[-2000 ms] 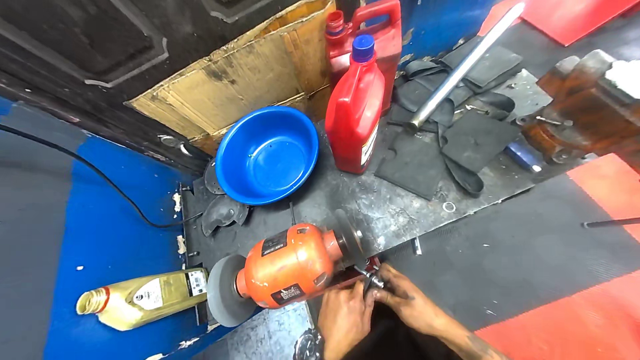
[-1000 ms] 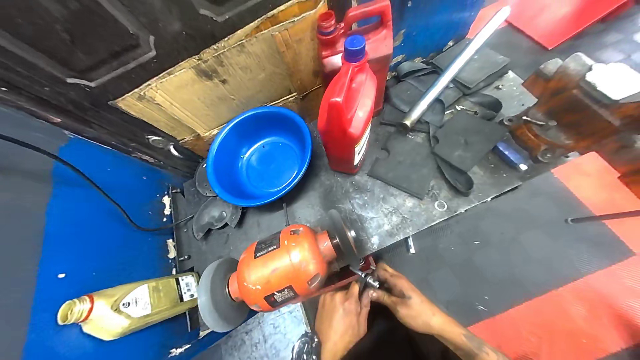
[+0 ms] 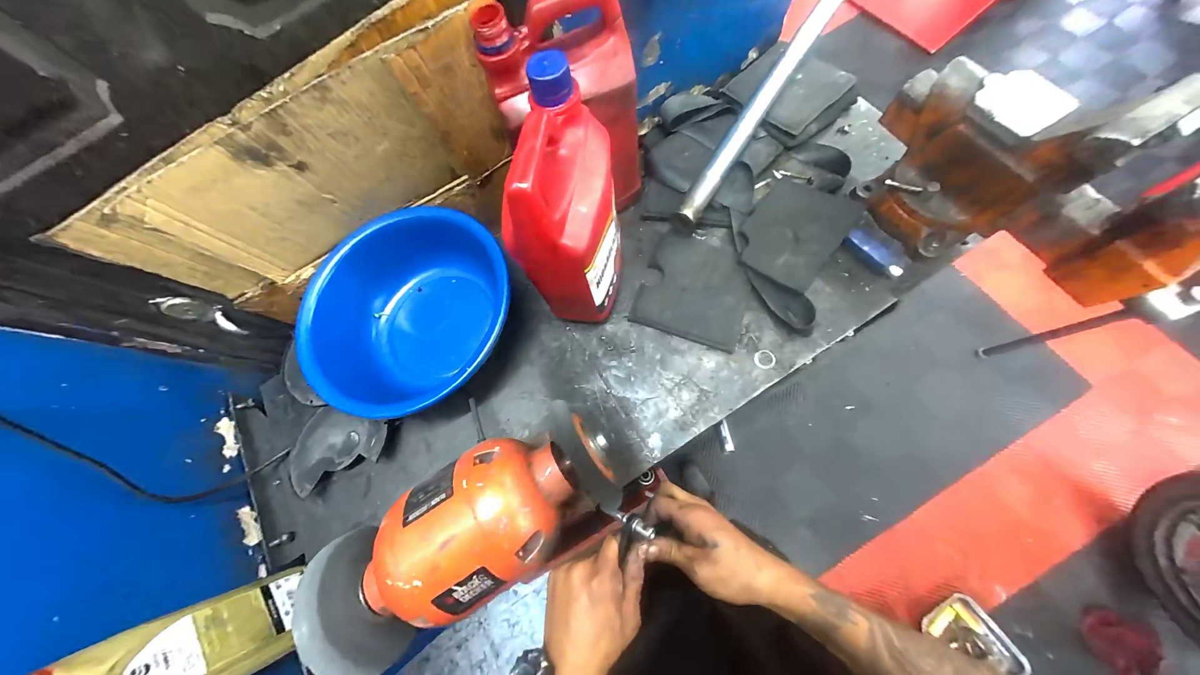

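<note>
An orange Black+Decker bench grinder (image 3: 459,534) sits at the near edge of the metal bench, a grinding wheel on each side. At its right wheel (image 3: 583,459) a small metal part (image 3: 639,527) is held, its far end close to or against the wheel; contact cannot be told. My left hand (image 3: 592,600) has its fingers closed around the near side of the part. From the right, my right hand (image 3: 708,548) pinches the same part between thumb and fingers. Most of the part is hidden by the fingers.
A blue plastic basin (image 3: 403,314), a red jug with a blue cap (image 3: 562,206) and black rubber pieces (image 3: 750,253) lie beyond the grinder. A metal tube (image 3: 759,112) rests across the rubber. A gold oil bottle (image 3: 187,628) lies left; an orange vise (image 3: 1012,178) stands at right.
Both hands stay at the right wheel with the small metal part between them. Only slight shifts of the fingers and of the view show.
</note>
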